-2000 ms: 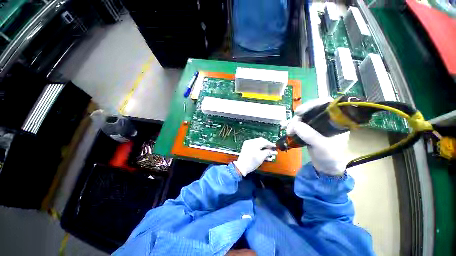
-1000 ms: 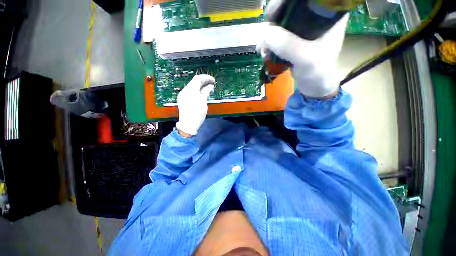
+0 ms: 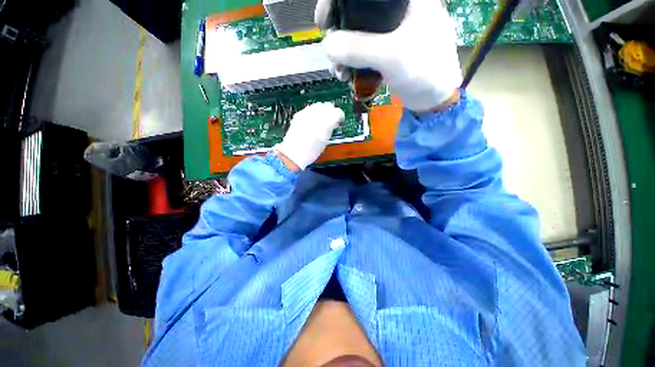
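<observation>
The green circuit board [image 3: 248, 123] lies in the orange fixture [image 3: 377, 136], with a long silver-white heatsink [image 3: 269, 68] across it. Several thin screws [image 3: 282, 113] lie loose on the board. My right hand [image 3: 413, 61], in a white glove, grips the electric screwdriver [image 3: 370, 14], whose orange front points down near the board's right edge. My left hand [image 3: 310, 135], also gloved, is over the board's lower part, fingertips together just left of the driver tip. I cannot tell whether a small part is between them.
A finned heatsink [image 3: 291, 16] stands at the board's back. A blue pen [image 3: 200, 49] and thin metal piece [image 3: 204, 92] lie on the green surface. At left are a black tray [image 3: 154, 247], shiny screws [image 3: 201, 189] and a red item [image 3: 161, 195]. A conveyor [image 3: 528, 136] runs right.
My left hand has moved from the board's front right to the loose screws, then back right towards the driver tip. My right hand keeps hold of the driver. The view has tilted down.
</observation>
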